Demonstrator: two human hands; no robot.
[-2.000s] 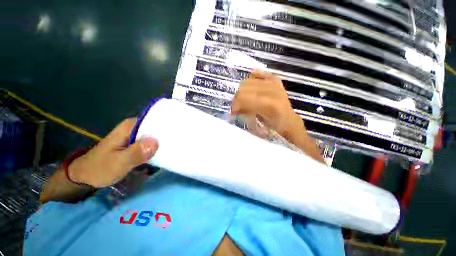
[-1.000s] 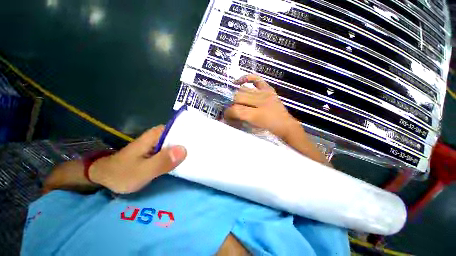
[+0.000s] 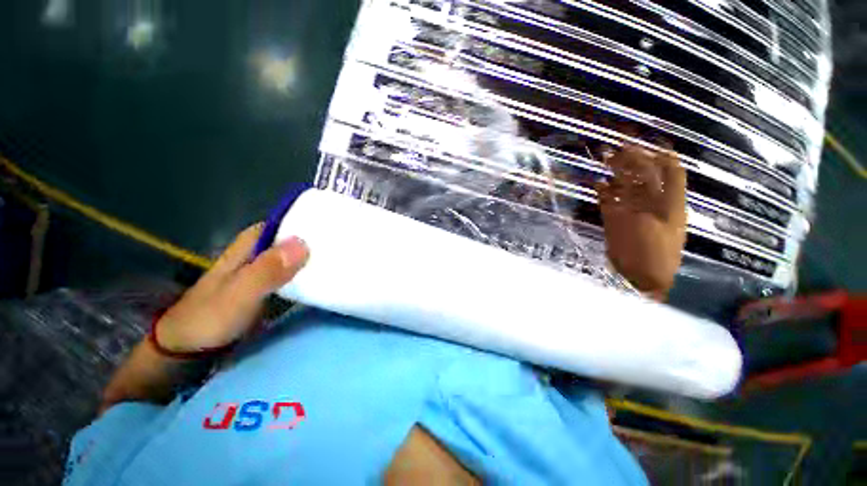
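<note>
The white stretch film roll [image 3: 494, 289] lies slanted across my front, its left end higher. My left hand [image 3: 223, 289] grips the roll's left end at the blue-purple core ring [image 3: 277, 224], thumb on the roll. Clear wrinkled stretch film [image 3: 475, 204] runs from the roll over the cartons. My right hand [image 3: 646, 214] is beyond the roll, fingers raised and apart, behind or under the film at the carton stack; its wrist is hidden by the roll. The striped white and dark TV cartons [image 3: 570, 95] stand in rows under shiny film.
A red pallet jack part [image 3: 851, 327] is at the right, near the roll's right end. Yellow floor lines [image 3: 114, 226] cross the dark green floor [image 3: 181, 123]. Film-covered goods [image 3: 57, 351] are at the lower left. A dark blue object is at the left edge.
My right hand has moved right along the cartons and its fingers have opened upward. More wrinkled film shows between roll and cartons. The roll and my left hand have shifted slightly left.
</note>
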